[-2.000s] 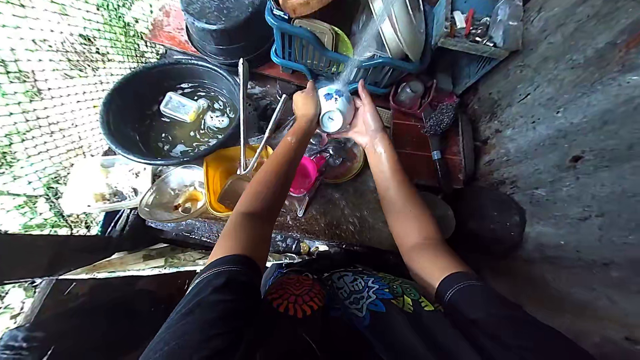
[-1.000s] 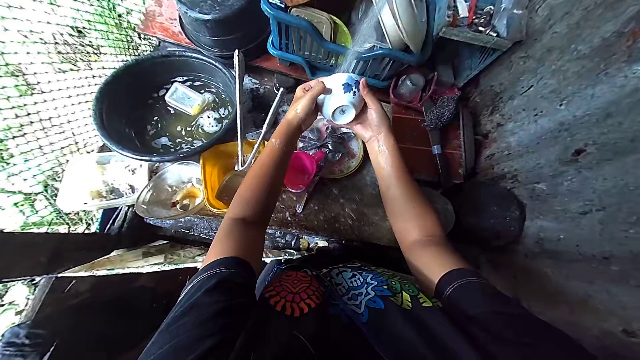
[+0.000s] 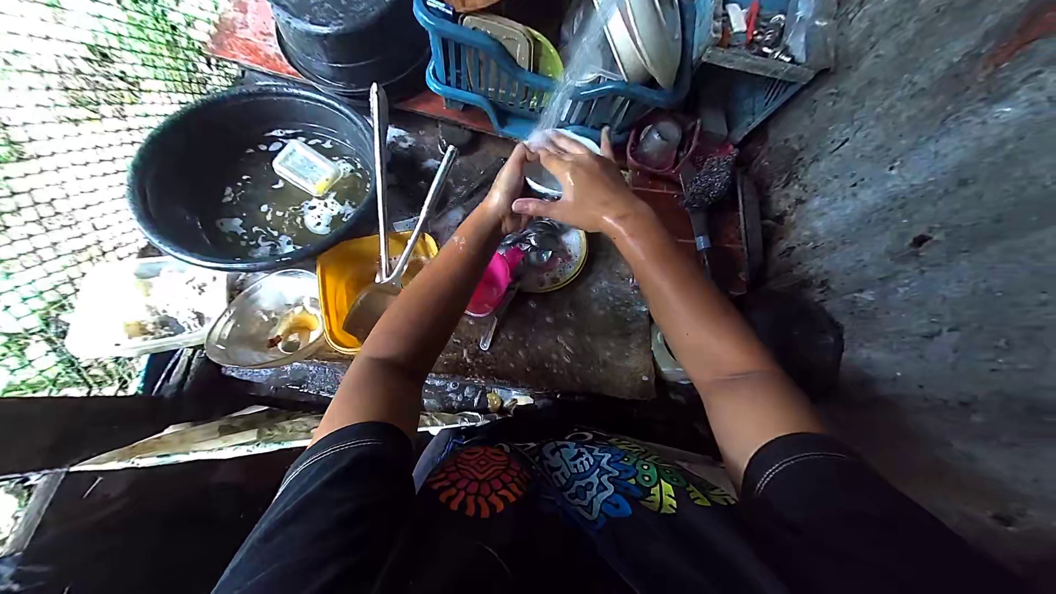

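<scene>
A white bowl (image 3: pixel 546 176) is between my hands under a stream of water (image 3: pixel 577 70). My left hand (image 3: pixel 510 186) grips its left side, with the fingers partly hidden. Across the bowl's opening lies my right hand (image 3: pixel 582 183), fingers spread and wet, covering much of it. Just below them, a plate (image 3: pixel 569 262) holds metal utensils, beside a pink plastic cup (image 3: pixel 491 285). A yellow container (image 3: pixel 334 280) with two long-handled metal utensils (image 3: pixel 381 181) stands left of my left forearm.
At the left, a black basin (image 3: pixel 153 194) holds soapy water and a floating clear container (image 3: pixel 307 167). A blue dish rack (image 3: pixel 495 111) with plates stands behind my hands. To the right are a scrubbing brush (image 3: pixel 708 183) and a concrete wall (image 3: pixel 916 247). A clear bowl (image 3: pixel 239 330) sits near the front.
The bowl's blue-patterned outside and base faced me earlier; now its inside shows. My right hand has moved from the bowl's right side to lie across its opening. The bowl is back under the water stream.
</scene>
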